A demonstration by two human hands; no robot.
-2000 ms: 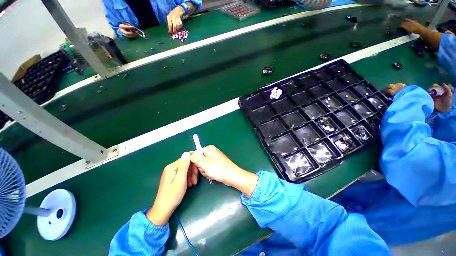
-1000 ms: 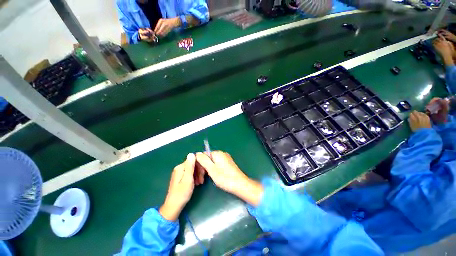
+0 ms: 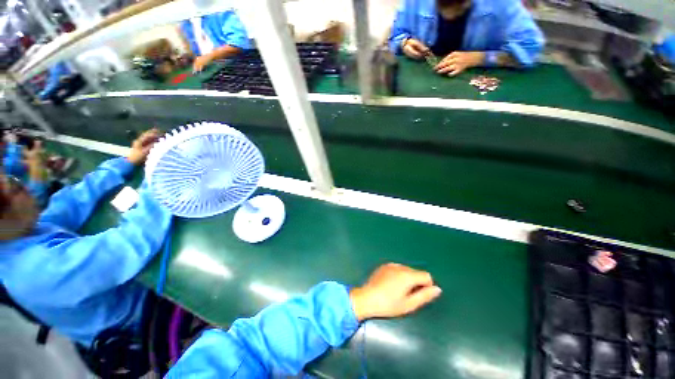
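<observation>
My left hand is above the green bench at the lower middle, with its back up and its fingers curled. The fingers hide whatever may be under them, so no held part shows. My right hand is not in view. The black compartment tray lies to the right, cut off by the picture's edge, with a crumpled pink-and-white bit at its far side and some shiny bits in its pockets.
A white fan stands on the bench at left. Beside it a co-worker's blue sleeve reaches over the bench. A pale post rises from the white rail. A small black unit lies on the green strip beyond.
The view has turned left, so the fan and tray appear farther right. My hands were together around a slim white strip. Now only my left hand shows, and the strip is out of sight.
</observation>
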